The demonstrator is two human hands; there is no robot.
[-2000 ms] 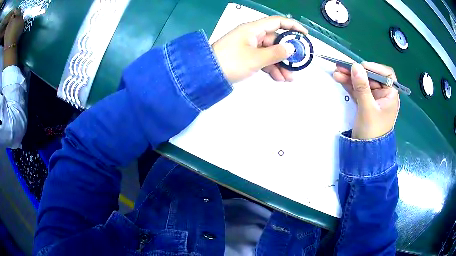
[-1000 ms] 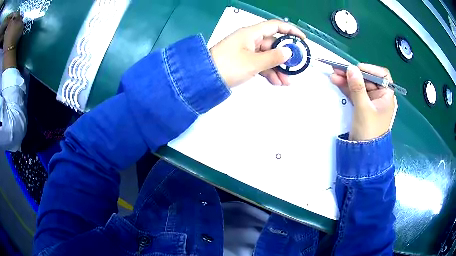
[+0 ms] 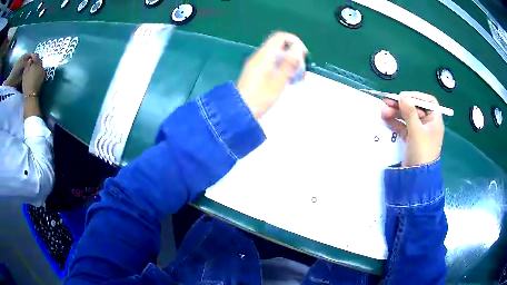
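Note:
My left hand is blurred above the far left corner of the white work sheet. Its fingers are closed around the round unit, of which only blurred dark and bluish parts show; its face is hidden. My right hand holds the tweezers over the sheet's right side. Their tip points left towards the sheet's far edge and is apart from the unit. Small dark rings lie on the sheet left of my right hand.
Round black-rimmed units lie on the green belt beyond the sheet. A pale strip with wavy white arcs lies to the left. A neighbour's hands and white sleeve are at far left, above a blue bin of small parts.
My left hand has moved left from the tweezers' tip with the unit, which no longer shows its face. My right hand has dropped slightly in the picture. The view has swung left, showing more of the belt.

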